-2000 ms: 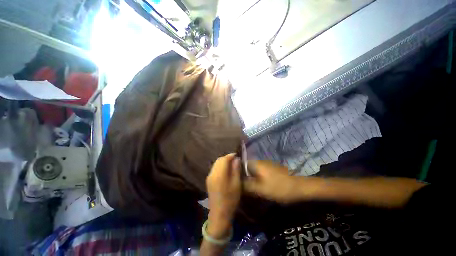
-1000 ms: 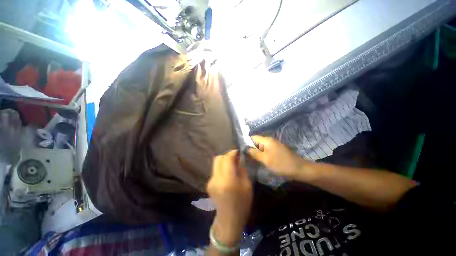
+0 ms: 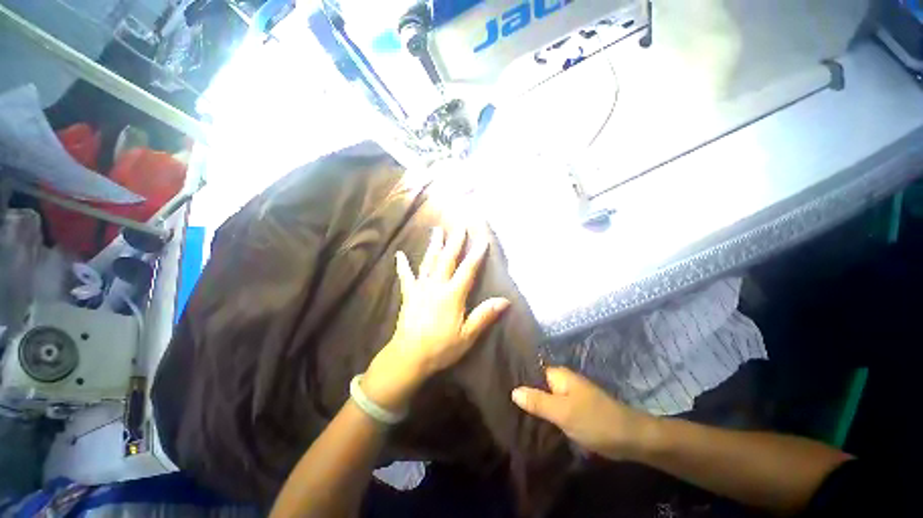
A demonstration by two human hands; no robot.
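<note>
The dark brown garment piece (image 3: 314, 263) lies bunched over the table's left part and hangs over its front edge. Its far end is at the presser foot and needle (image 3: 448, 130), in strong glare. My left hand (image 3: 437, 309) lies flat on the cloth just below the needle, fingers spread, with a pale band on the wrist. My right hand (image 3: 577, 407) pinches the cloth's right edge near the table's front edge, thumb on top. The sewing machine head (image 3: 547, 35) with blue lettering is above.
White pinstriped fabric (image 3: 688, 344) hangs below the measuring scale (image 3: 708, 258). A small metal fitting (image 3: 595, 214) is on the bed right of the needle. At left are a cream machine part with a dark wheel (image 3: 49, 353), red cloth or bags (image 3: 150, 182) and a white sheet (image 3: 61, 152).
My left hand has left the seam edge and moved up onto the cloth, opening flat. My right hand has shifted slightly down and right along the edge. The view shows more of the machine head.
</note>
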